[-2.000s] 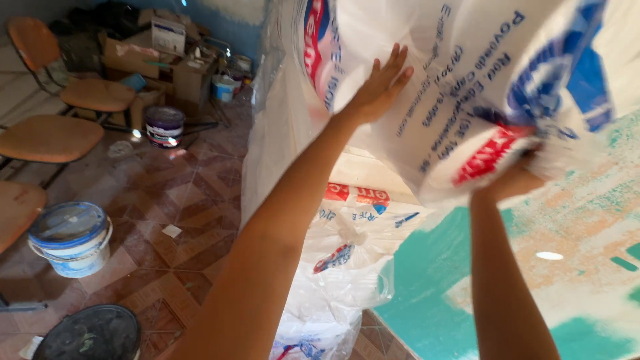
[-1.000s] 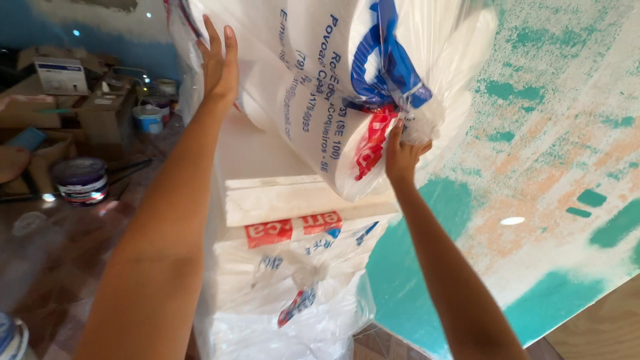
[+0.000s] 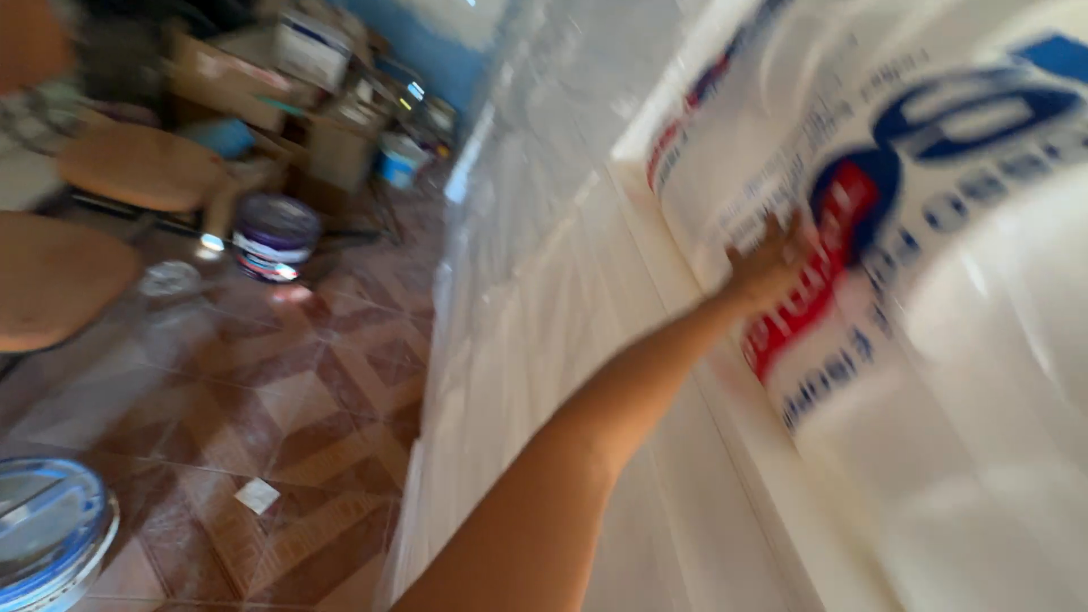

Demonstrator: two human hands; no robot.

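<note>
My left hand point(image 3: 769, 259) lies against a large white plastic bag point(image 3: 952, 340) with red and blue print, its fingers spread. The bag rests on top of a tall stack of pale boards or blocks point(image 3: 544, 374) wrapped in clear plastic. What the bag holds cannot be told. My right hand is out of view. The bag's right side runs past the frame's edge.
At the left stand chairs with tan seats point(image 3: 140, 166), a dark purple paint bucket point(image 3: 276, 238) and cardboard boxes point(image 3: 225, 81). A white bucket with a blue-rimmed lid point(image 3: 51, 527) is at the lower left, on the tiled floor point(image 3: 323, 425).
The view has swung left. My right hand, earlier at the bag's gathered end, has left the view. My left hand now lies on the bag's printed side.
</note>
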